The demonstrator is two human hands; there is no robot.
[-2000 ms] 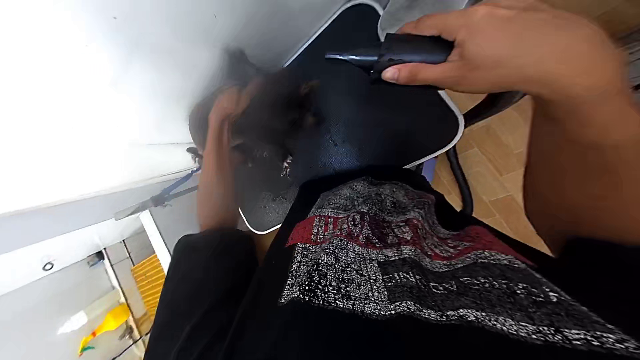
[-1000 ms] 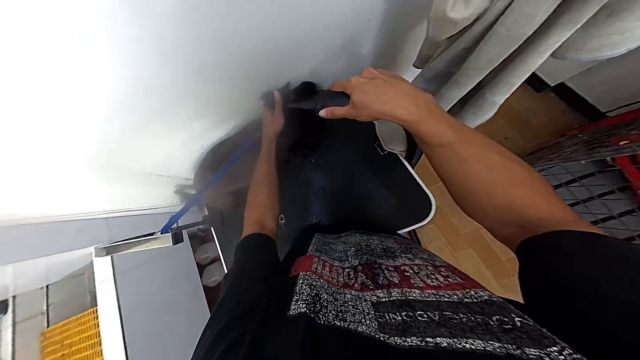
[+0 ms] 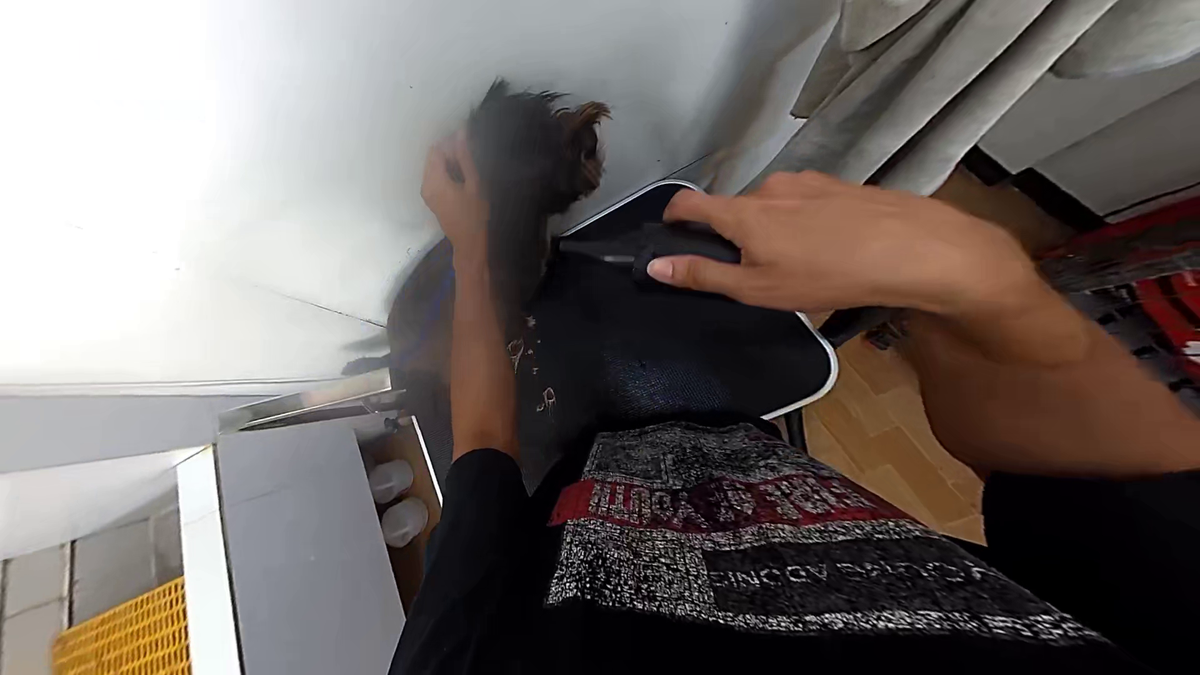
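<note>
A small dark-furred dog (image 3: 520, 159) with brown fur near its head is upright against the white wall, over the black table top (image 3: 656, 347). My left hand (image 3: 457, 192) holds it at its side, fingers partly hidden in blurred fur. In my right hand (image 3: 797, 244) is a black blow dryer with a narrow nozzle (image 3: 689, 248), gripped from behind and pointing left at the dog's lower body. Light tufts of fur (image 3: 547, 400) lie on the table between my left forearm and the nozzle.
The white wall (image 3: 234, 187) runs along the table's far side. Grey cloth (image 3: 937, 75) hangs at upper right. A grey cabinet (image 3: 300, 553), two whitish round containers (image 3: 403, 521) and a yellow plastic crate (image 3: 131, 637) are at lower left. Tiled floor (image 3: 881, 422) shows at right.
The dog shows more plainly, raised along the wall by my left hand. The dryer, at the table's upper right two seconds ago, is now beside the dog's lower body. The view has shifted.
</note>
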